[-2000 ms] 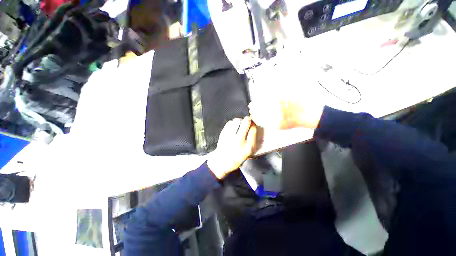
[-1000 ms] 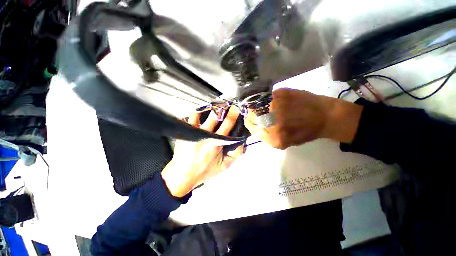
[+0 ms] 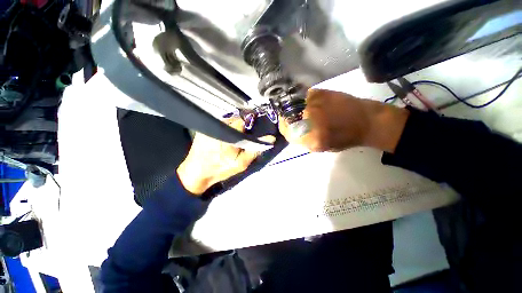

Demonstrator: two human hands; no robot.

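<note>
The black back panel (image 3: pixel 151 151) lies on the white machine table, its mesh face showing left of my left hand and its edge running in under the needle area. My left hand (image 3: pixel 220 157) lies on the panel, fingers partly hidden behind the machine's grey guard, thumb near the panel edge. My right hand (image 3: pixel 332 121) is bent beside the presser foot and needle (image 3: pixel 264 114), its fingertips by the dark round machine part; what they hold is hidden. The sewing machine head (image 3: pixel 275 63) stands over the seam.
Thread snips (image 3: pixel 413 94) with a dark cord lie right of my right hand. A measuring scale (image 3: pixel 380 200) runs along the table's front edge. The dark control panel (image 3: pixel 435 37) is at upper right. Dark piled material and blue bins are at far left.
The camera has come closer to the needle, and the panel has gone from lying flat left of the machine to under the needle area. Both hands have moved up to the needle.
</note>
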